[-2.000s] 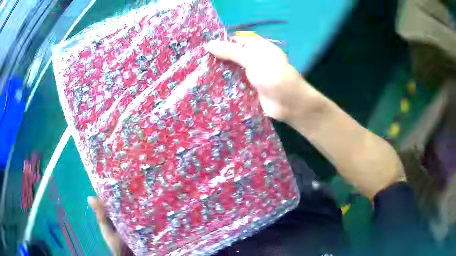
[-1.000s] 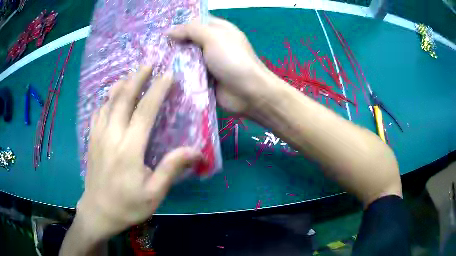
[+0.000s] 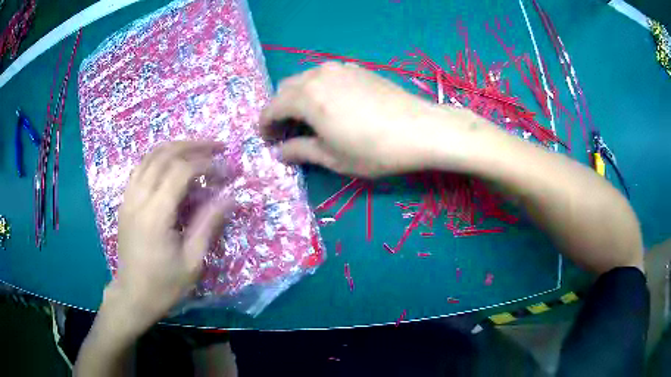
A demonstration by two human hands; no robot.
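A bubble wrap bag [image 3: 243, 96] with red boards inside, clear and shiny, lies on the green mat at the left centre. My left hand [image 3: 158, 213] is over its lower left part, fingers bent and blurred; whether it pinches the plastic is unclear. My right hand [image 3: 331, 118] reaches in from the right to the bag's right edge, thumb and fingers apart, with no grip on the bag visible.
A heap of red break-off rails [image 3: 471, 96] lies right of the bag, partly under my right forearm. Yellow-handled cutters [image 3: 600, 163] lie at the right. Blue-handled pliers [image 3: 20, 143] and long rail strips [image 3: 50, 147] lie at the left.
The bag was lifted in both hands and has come down onto the mat. My right hand has moved off its face to its right edge. More of the rail heap shows.
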